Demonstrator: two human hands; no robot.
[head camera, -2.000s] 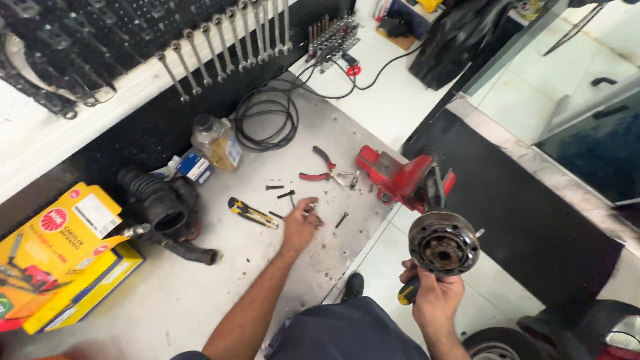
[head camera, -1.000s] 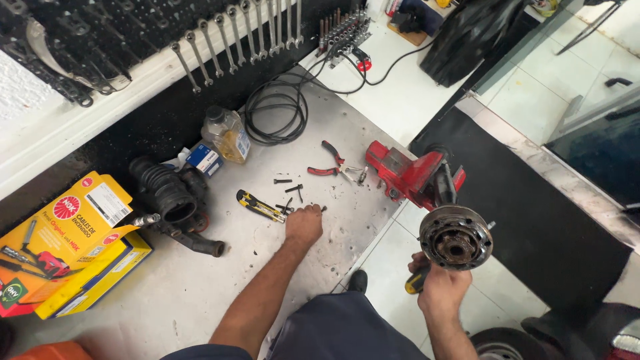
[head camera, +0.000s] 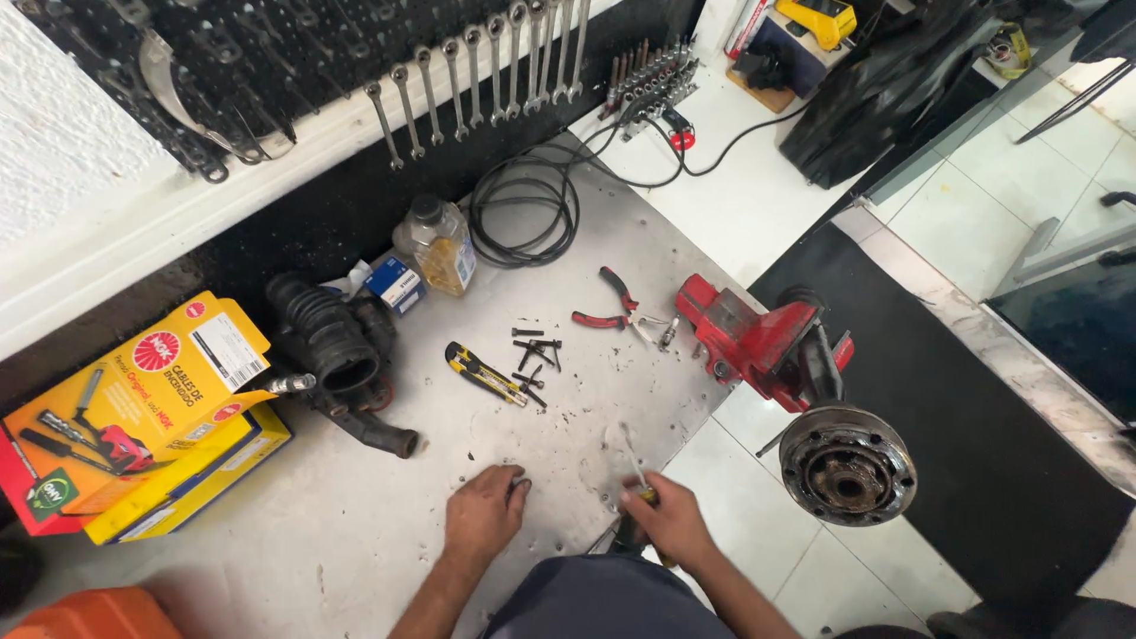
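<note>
My right hand (head camera: 670, 524) is closed round the yellow-and-black handle of a screwdriver (head camera: 636, 457), its blurred shaft pointing up over the bench edge. My left hand (head camera: 486, 510) rests low over the metal bench, fingers curled; whether it holds anything cannot be seen. Beyond it lie several black bolts (head camera: 535, 355) and a yellow-and-black utility knife (head camera: 486, 374). Red-handled pliers (head camera: 619, 306) lie farther back. At the right, a red bench vise (head camera: 750, 337) grips a drive axle shaft (head camera: 821, 368), whose greasy round CV joint (head camera: 848, 466) hangs past the bench edge.
On the left stand yellow NGK boxes (head camera: 146, 399), a black ribbed intake hose (head camera: 324, 342), a blue-and-white box (head camera: 396, 284) and a plastic bottle (head camera: 437, 244). A coiled black cable (head camera: 525, 209) lies at the back, below hanging combination wrenches (head camera: 453, 84). An orange object (head camera: 98, 614) is at bottom left.
My right hand has left the CV joint and moved left to the bench edge with the screwdriver. My left hand has drawn back from beside the bolts toward my body.
</note>
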